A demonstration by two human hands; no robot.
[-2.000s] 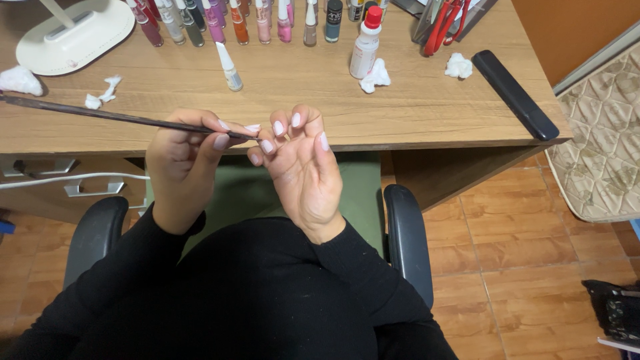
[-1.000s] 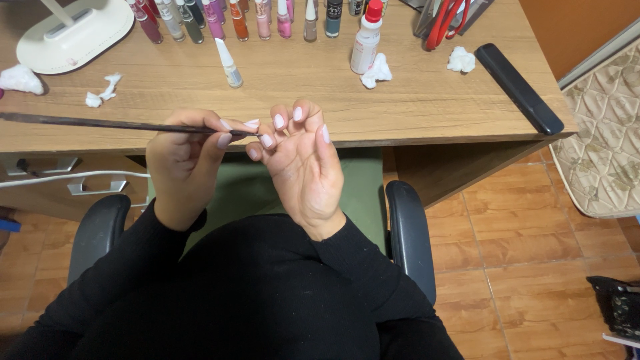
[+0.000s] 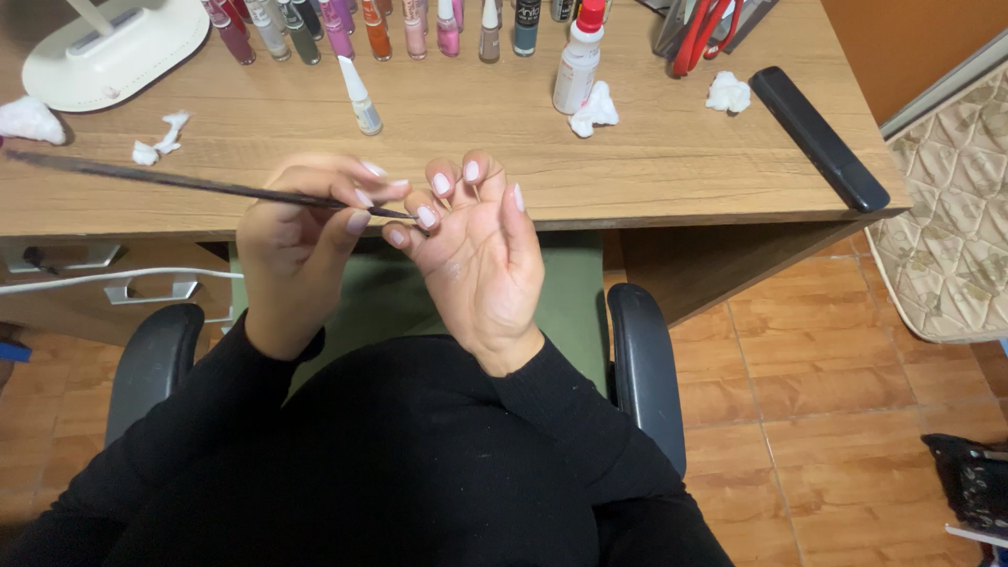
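Note:
My left hand (image 3: 295,236) pinches a long, thin dark stick (image 3: 181,177), perhaps wooden, between thumb and fingers. Its narrow tip meets the nail area of one finger of my right hand (image 3: 488,260). That hand is turned palm up with its fingers curled, holds nothing, and shows pale polish on the nails. A small nail polish bottle with a white cap (image 3: 361,101) lies on the wooden desk (image 3: 472,142) beyond my hands. Behind it, to the right, stands a white plastic bottle with a red cap (image 3: 577,67), a cotton piece (image 3: 595,110) against its base.
Several nail polish bottles (image 3: 378,35) line the far side. A white lamp base (image 3: 114,59) and cotton pieces (image 3: 30,120) are at left. At right are red-handled scissors (image 3: 701,39), another cotton piece (image 3: 728,92) and a black case (image 3: 819,138). Chair armrests (image 3: 646,370) flank me.
My left hand's fingers have shifted slightly and are a little blurred, with the stick still pinched in them. The right hand keeps nearly the same pose.

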